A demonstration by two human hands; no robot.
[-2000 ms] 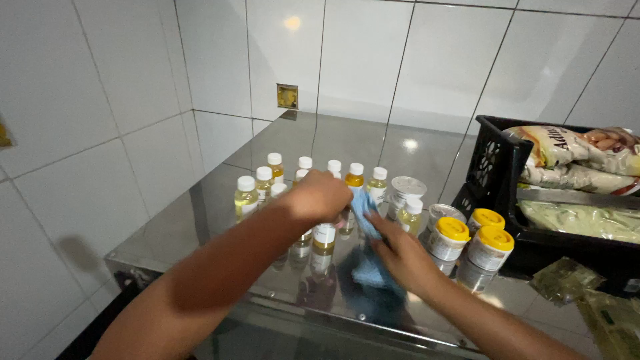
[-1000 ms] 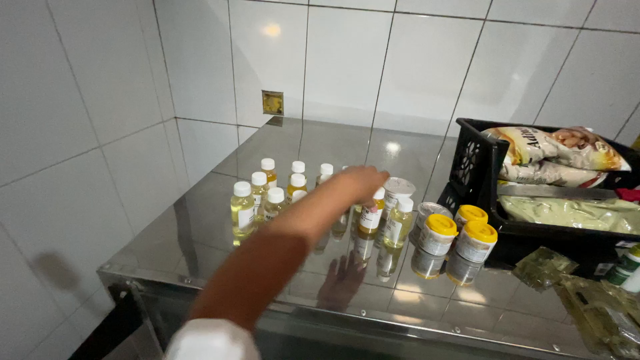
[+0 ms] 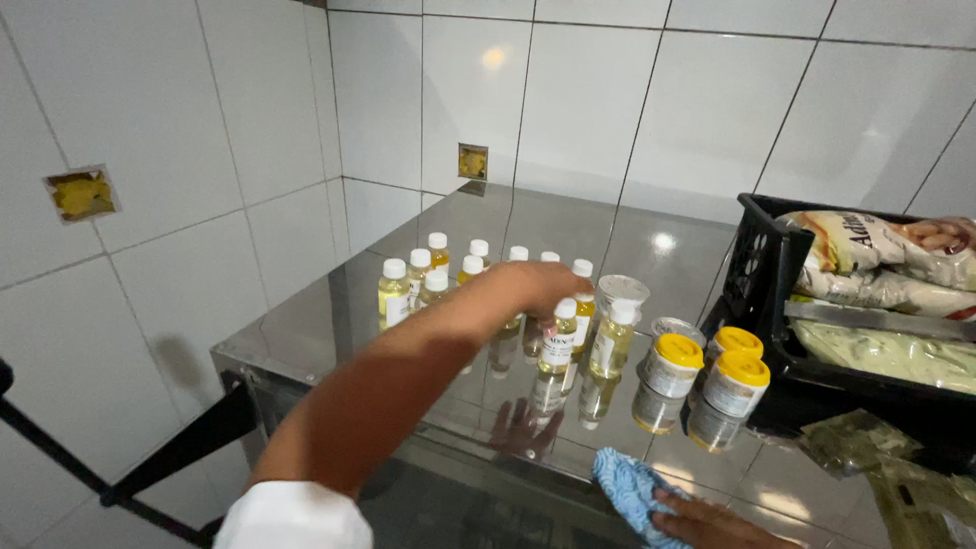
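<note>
My left hand (image 3: 545, 290) reaches over several small clear bottles of yellow liquid with white caps, its fingers against a labelled bottle (image 3: 557, 339); whether they close on it is unclear. Another bottle (image 3: 612, 341) stands just to the right, and the rest of the group, such as one at the left end (image 3: 393, 296), is partly behind my forearm. Low in the view my right hand (image 3: 705, 518) has a blue patterned cloth (image 3: 637, 488) under its fingers at the front of the shiny metal counter (image 3: 313, 320).
Several small tubs with yellow lids (image 3: 671, 366) stand right of the bottles, beside clear round containers (image 3: 624, 293). A black plastic crate (image 3: 770, 267) holds filled bags (image 3: 869, 236). Flat plastic packets (image 3: 858, 442) lie at the front right. White-tiled walls border the counter.
The cloth, between both hands among the bottles two seconds ago, is now at the front edge with my right hand, which was out of view a second ago. My left hand remains over the bottles.
</note>
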